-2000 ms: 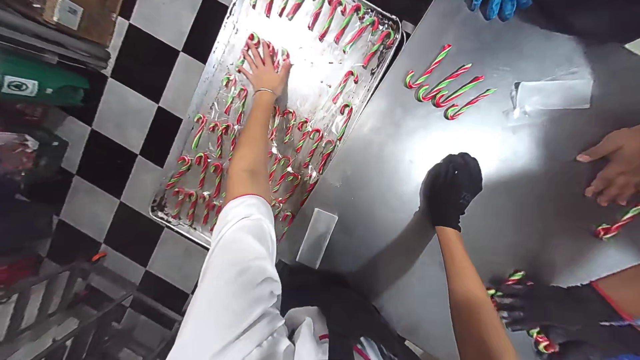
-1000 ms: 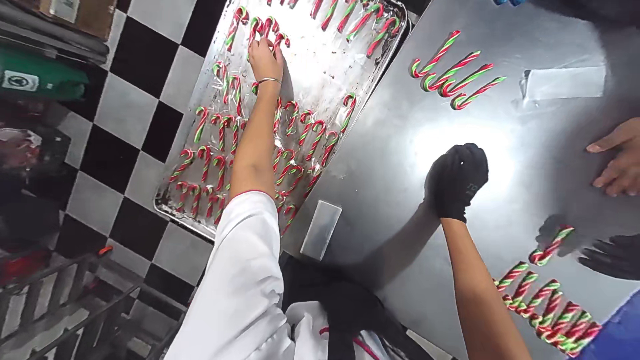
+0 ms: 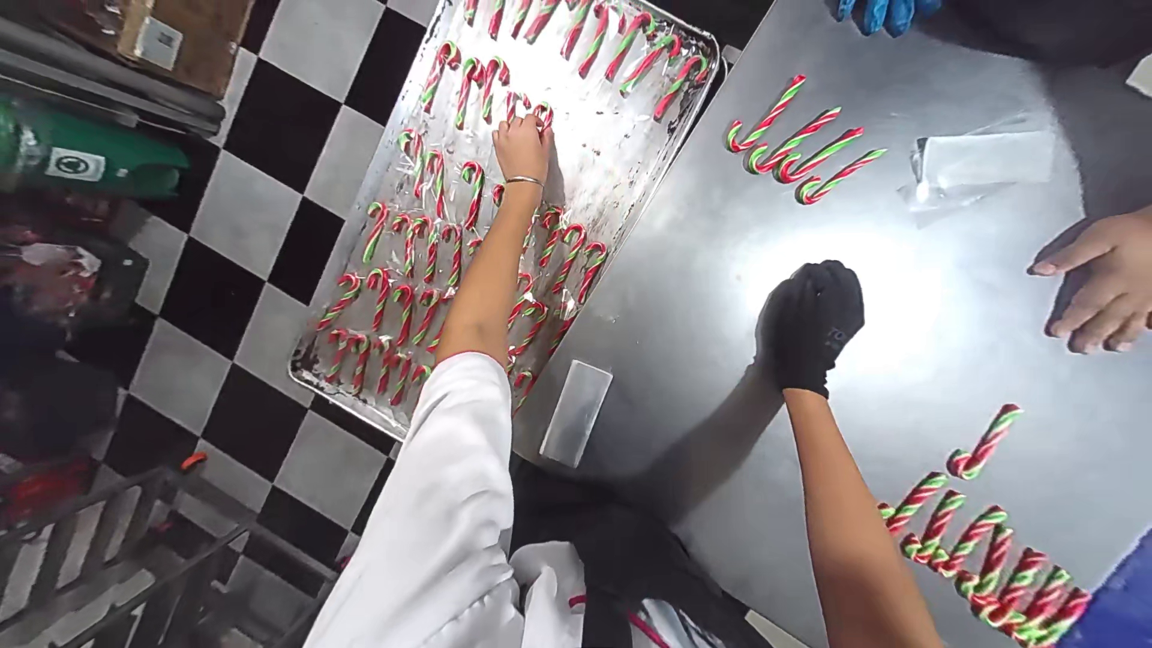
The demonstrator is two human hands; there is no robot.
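Bare, with a thin bracelet at the wrist, my left hand (image 3: 524, 148) has its fingertips on a wrapped candy cane (image 3: 543, 117) on the metal sheet pan (image 3: 706, 99). Several rows of red, green and white candy canes in clear wrap lie on that pan. My right hand (image 3: 817, 315), in a black glove, is curled over the steel table; whether anything is inside it is hidden. Above it on the table lie several candy canes (image 3: 814, 153). More candy canes (image 3: 994, 549) lie in a row at the lower right, with a single candy cane (image 3: 988, 441) just above them.
A stack of clear plastic bags (image 3: 985, 160) and a translucent rectangular piece (image 3: 576, 412) lie on the steel table (image 3: 684, 360). A co-worker's bare hand (image 3: 1102, 279) rests at the right; a blue-gloved hand (image 3: 886, 13) is at the top. Metal racks stand at lower left.
My left hand was flat and spread on the pan; its fingers are now drawn together at the canes. A co-worker's black-gloved hand has left the lower right, where a row of canes now shows.
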